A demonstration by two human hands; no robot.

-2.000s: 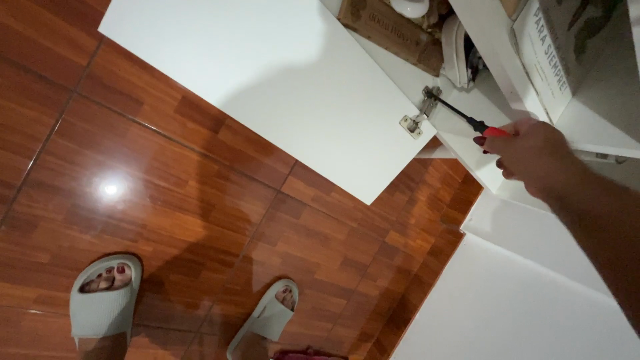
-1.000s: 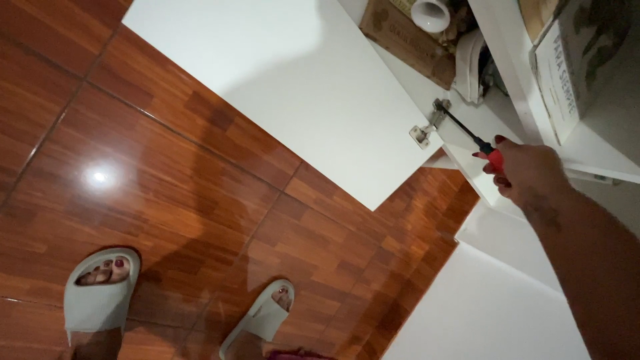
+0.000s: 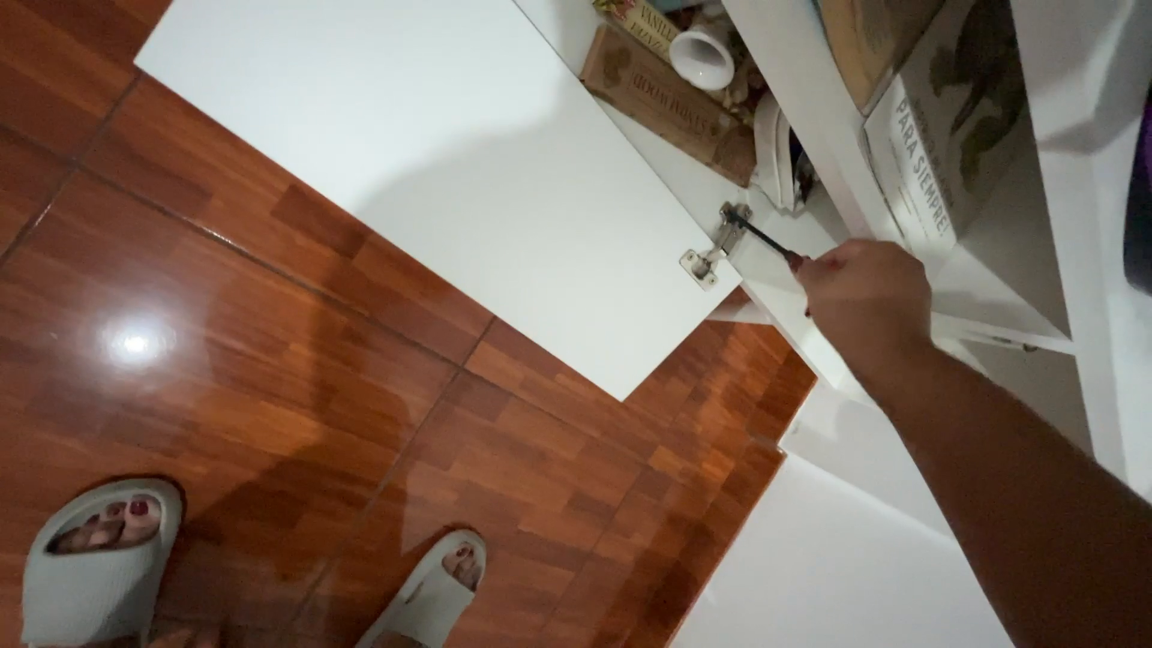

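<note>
My right hand (image 3: 868,301) comes in from the lower right, closed around a screwdriver whose handle is mostly hidden in the fist. The dark shaft of the screwdriver (image 3: 765,240) points up and left, its tip at the mounting plate of a metal cabinet hinge (image 3: 735,216) on the cabinet's inner side. The hinge cup (image 3: 700,268) sits at the corner of a white cabinet door (image 3: 504,162), which stands swung out over the floor. My left hand is not in view.
Inside the cabinet lie a brown incense box (image 3: 666,103), a white cup-like vessel (image 3: 702,58) and a rolled white item (image 3: 776,153). A book (image 3: 927,171) stands in the neighbouring compartment. Two feet in pale slides (image 3: 99,576) are on the wood-look tiled floor (image 3: 378,432).
My right hand has turned around the screwdriver: the red handle and fingernails showed before, and now the back of the hand covers them. The tip stays at the hinge.
</note>
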